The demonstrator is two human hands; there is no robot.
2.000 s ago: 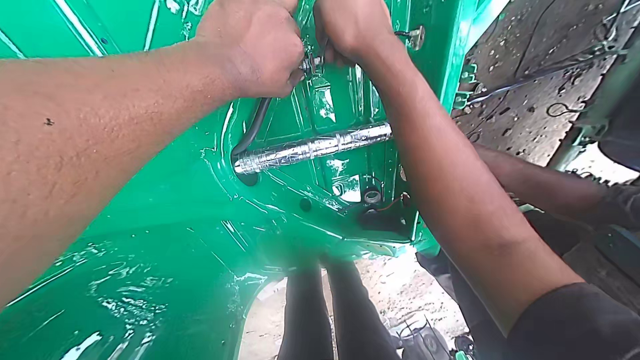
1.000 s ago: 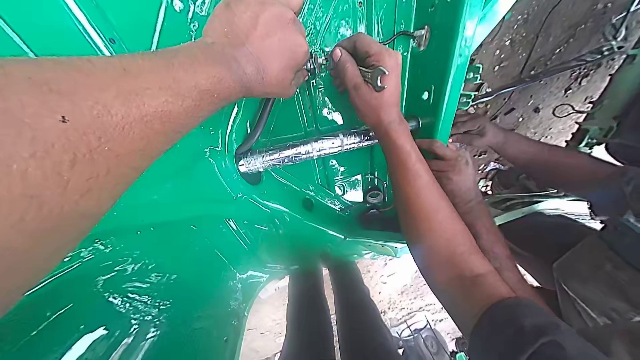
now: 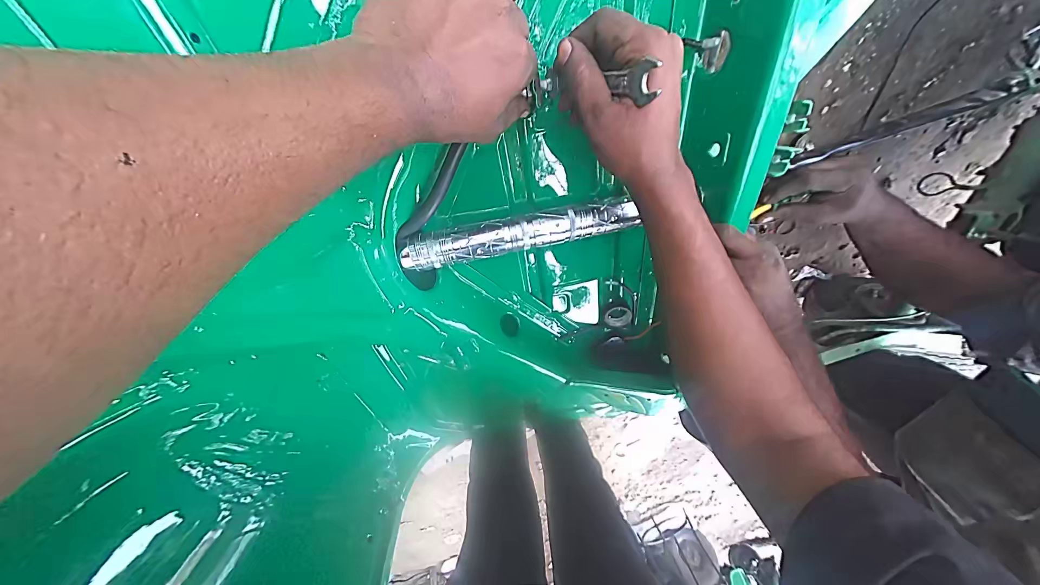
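Note:
My right hand [image 3: 626,97] is closed on an open-end wrench [image 3: 638,81], whose jaw sticks out past the fingers. Just to its left, my left hand [image 3: 455,69] is curled around something at a small metal fitting [image 3: 546,84]; what its fingers hold is hidden. Both hands are over a glossy green painted vehicle body panel [image 3: 268,325]. A black hose [image 3: 439,187] runs down from below my left hand to a hole in the panel. Beneath the hands, a foil-wrapped tube [image 3: 520,234] comes out of the same hole and passes behind my right forearm.
Another person's hands [image 3: 829,191] work at the panel's right edge, close to my right forearm, near a yellow item [image 3: 760,212]. A metal fitting [image 3: 715,51] protrudes at the upper right. Cables [image 3: 918,122] cross the dirty surface at right. My legs [image 3: 504,504] are below.
The wrench jaw was hidden two seconds ago and now shows beyond my right hand. The other person's hands have come up to the panel's right edge. My left hand has stayed near the fitting.

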